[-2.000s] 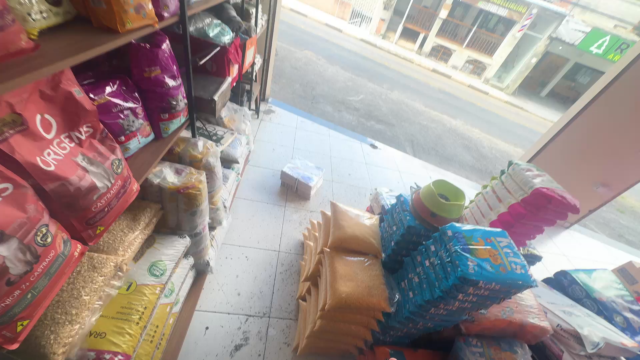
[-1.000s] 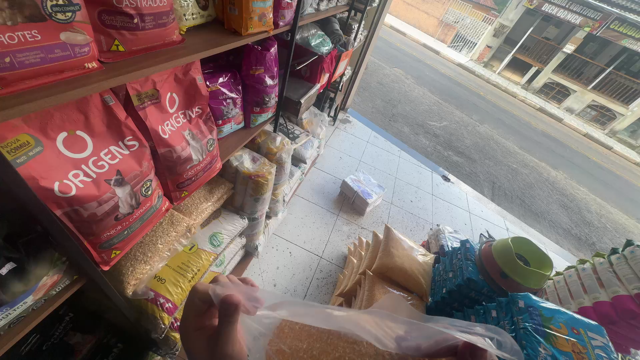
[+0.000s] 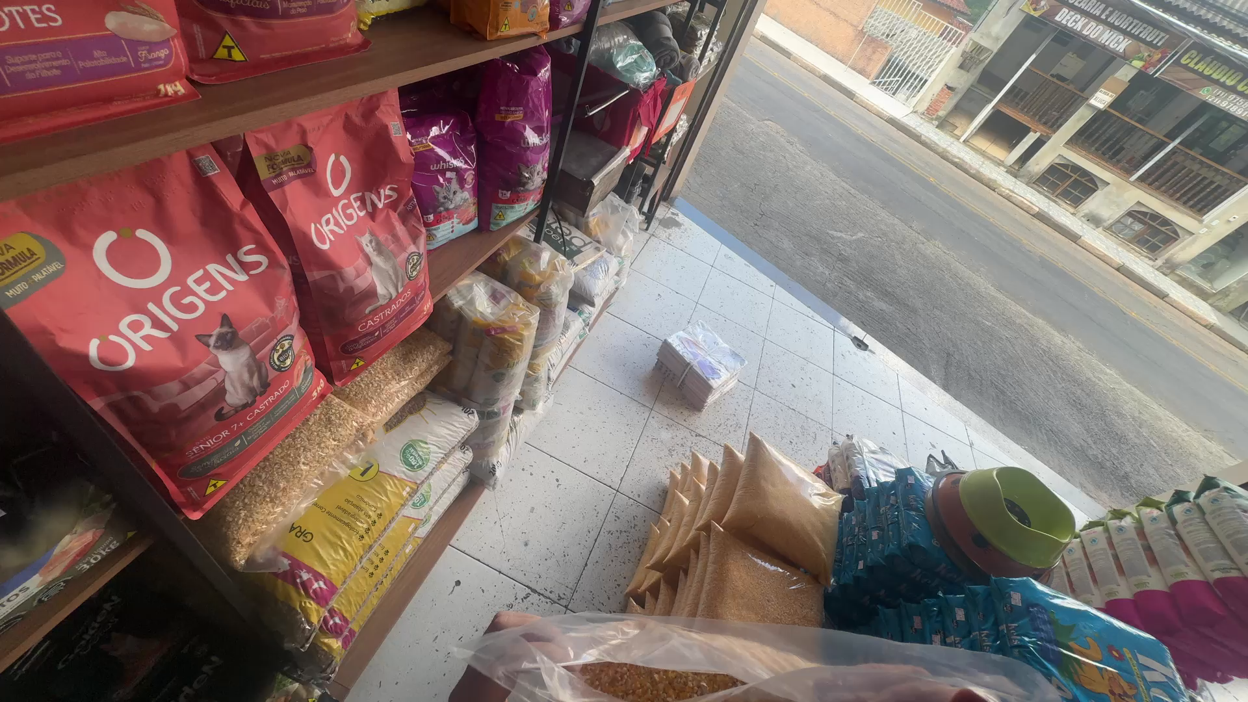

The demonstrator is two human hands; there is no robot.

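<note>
A clear plastic bag (image 3: 760,651) of brown grain crosses the bottom edge of the head view, its mouth edge uppermost. My left hand (image 3: 512,655) grips the bag's left end, partly seen through the film. At the bottom edge, only a blurred bit of my right hand (image 3: 936,690) shows at the bag's right part; its fingers are mostly out of frame. Just beyond the bag stand stacked clear bags of tan grain (image 3: 765,575), beside blue packets (image 3: 1082,639) and a green pet bowl (image 3: 1017,520).
Wooden shelves (image 3: 390,63) on the left hold red cat food bags (image 3: 185,322), purple bags (image 3: 514,127) and yellow-and-white sacks (image 3: 341,531). A tied paper bundle (image 3: 700,363) lies on the tiled floor (image 3: 526,507). White-and-magenta packages (image 3: 1160,565) stand at right; the street lies beyond the doorway.
Two seconds ago no hand or held bag was in view; one second ago the left hand and the clear bag appeared. They now sit lower and further right in view. The view has turned toward the shelves.
</note>
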